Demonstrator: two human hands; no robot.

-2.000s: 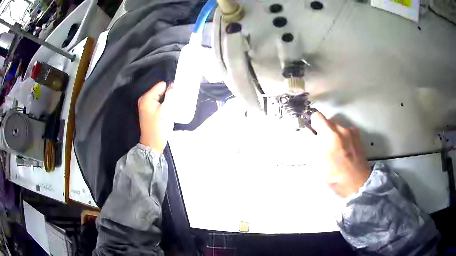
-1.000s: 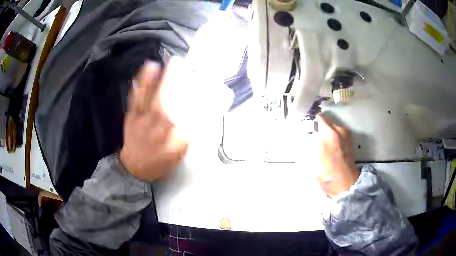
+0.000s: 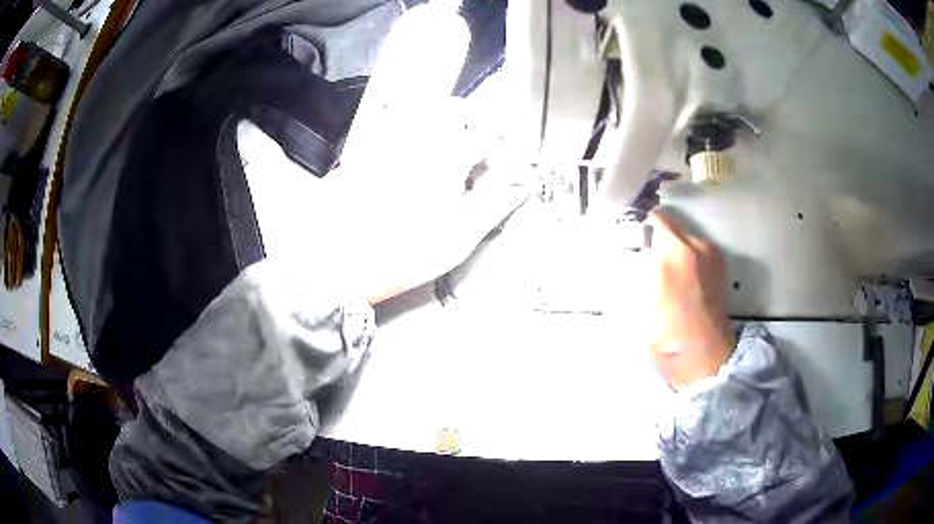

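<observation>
My left hand (image 3: 451,220) reaches right across the machine bed, its fingers near the needle area; it is washed out by glare, so its grip cannot be told. My right hand (image 3: 688,292) is beside the thread parts, right of the needle, fingers bent; its fingertips are lost in the glare. The grey and black garment (image 3: 169,205) lies bunched at the left, with a dark strip edge beside the bright bed. The needle and presser foot are hidden by glare. The off-white sewing machine head (image 3: 789,133) stands above and right.
The white machine bed (image 3: 492,399) has a yellow mark (image 3: 448,440) near its front edge. A tension dial (image 3: 711,166) sits on the head. A jar (image 3: 36,72) and dark tools stand at far left. A white box with a yellow label (image 3: 891,51) is at upper right.
My left hand has moved off the garment at the left and across to the needle area. The garment's dark edge now lies open around a bright gap. My right hand stays by the machine head.
</observation>
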